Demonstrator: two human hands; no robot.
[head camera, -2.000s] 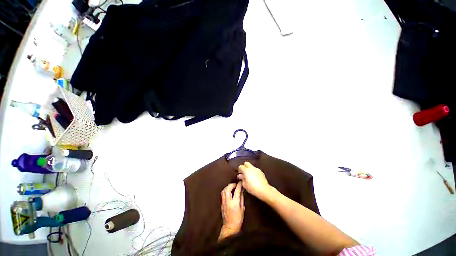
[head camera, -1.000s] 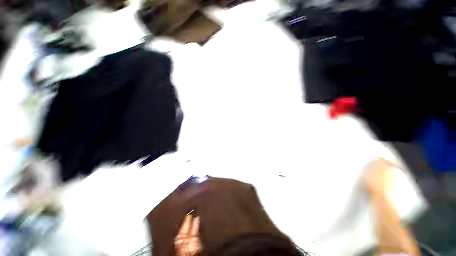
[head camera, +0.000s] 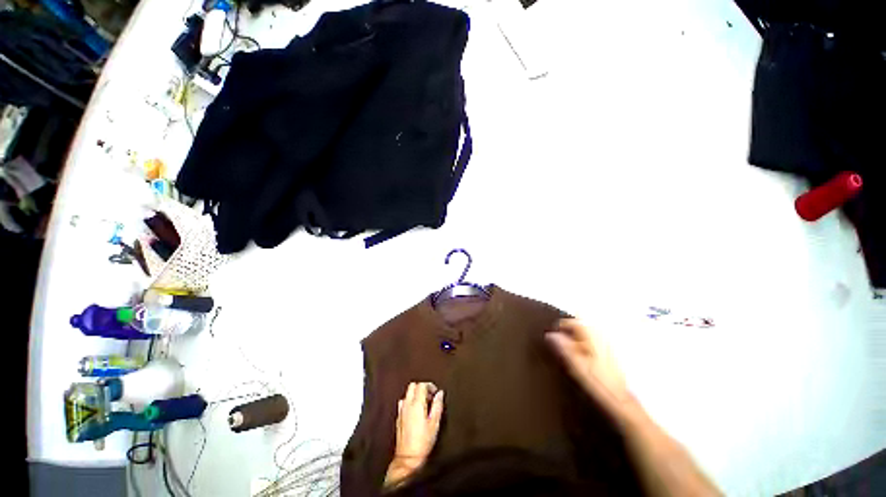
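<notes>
A brown sleeveless top (head camera: 495, 388) lies on the white table with a dark hanger (head camera: 460, 272) in its round neck. A small dark button (head camera: 447, 346) shows below the neckline. My left hand (head camera: 418, 427) rests on the chest below the button, fingers slightly spread, holding nothing visible. My right hand (head camera: 581, 354) is blurred over the shoulder and armhole edge on the right; whether it holds anything cannot be told. The top's lower part is hidden by a dark shape at the bottom edge.
Black garments (head camera: 335, 126) lie beyond the top; more hang at upper right beside a red cone (head camera: 829, 196). Snips (head camera: 680, 317) lie right. A brown cone (head camera: 258, 414), blue cone (head camera: 180, 408), purple bottle (head camera: 102, 321) and pale basket (head camera: 197, 245) stand or lie left.
The hands have parted from the neck, uncovering the button. My left hand is lower on the chest. My right arm, stretched far right one second ago, is back at the shoulder.
</notes>
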